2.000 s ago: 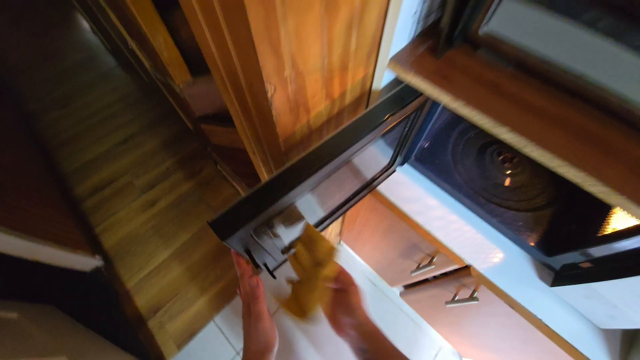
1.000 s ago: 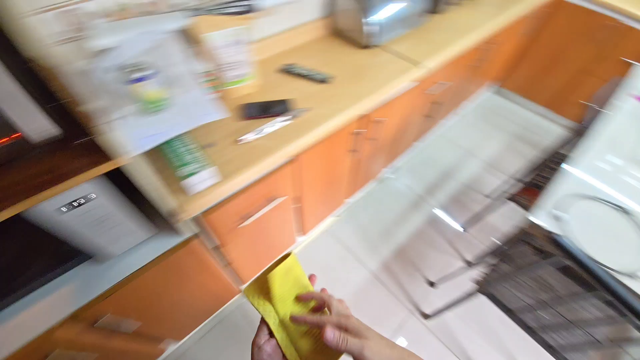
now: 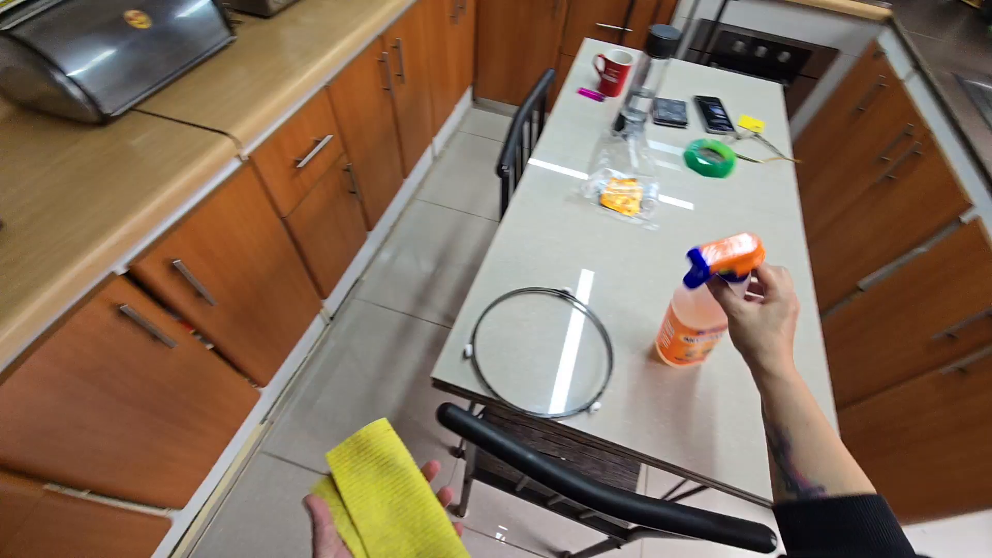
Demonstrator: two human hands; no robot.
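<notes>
A folded yellow cleaning cloth lies in my left hand, low in view beside the chair; fingers show at its right edge and the palm is hidden. My right hand grips the neck of a spray bottle with an orange and blue trigger head, over the right part of the white table. The bottle holds pinkish liquid and bears an orange label; whether its base touches the table I cannot tell. Left of it, a microwave roller ring with small white wheels lies flat on the table.
A black metal chair stands at the near table end, another at its left side. Farther back are a red mug, a clear bottle, green tape, a phone and an orange item in plastic. Wooden cabinets flank both sides.
The view has swung from the open microwave, past the counter, to the table. My right hand has left the yellow cloth and is now on the spray bottle; my left hand keeps the cloth.
</notes>
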